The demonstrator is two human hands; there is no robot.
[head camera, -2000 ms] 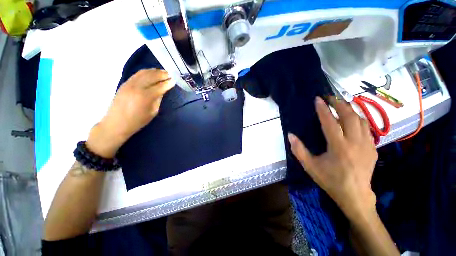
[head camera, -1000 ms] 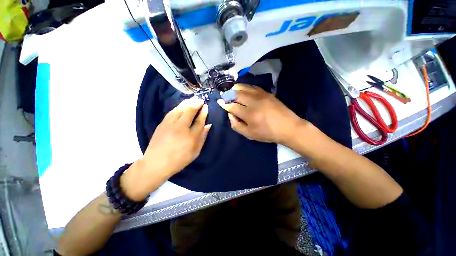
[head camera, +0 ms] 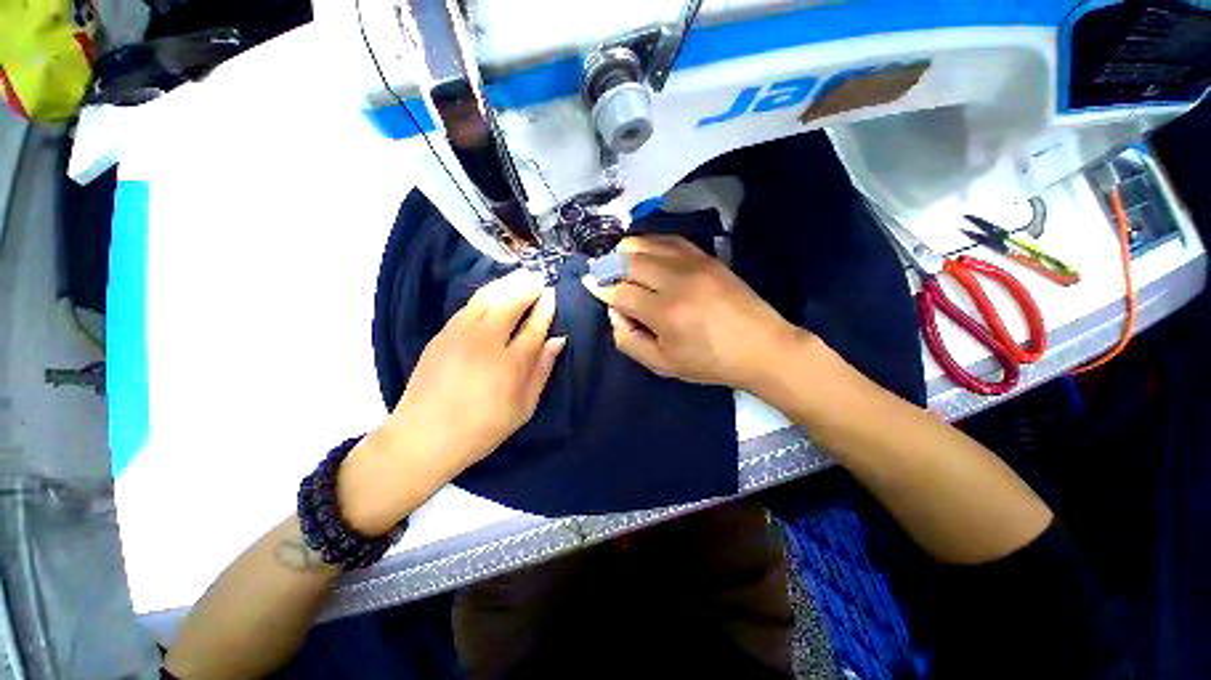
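A dark navy garment panel lies flat under the presser foot, its curved edge at the left. My left hand presses and pinches the cloth just left of and in front of the foot. My right hand pinches the cloth just right of the foot, beside a grey-white knob. The fingertips of both hands are close together at the needle area. More navy cloth spreads to the right, behind and beyond my right forearm. The seam under my fingers is mostly hidden.
The white sewing machine head spans the top. Red-handled scissors lie at the right, with small snips behind them. An orange cord hangs at the table's right end. A printed ruler runs along the front edge.
Both hands have moved in from the sides to the presser foot and taken hold of the cloth. The cloth now shows a rounded left edge and spreads wider to the right.
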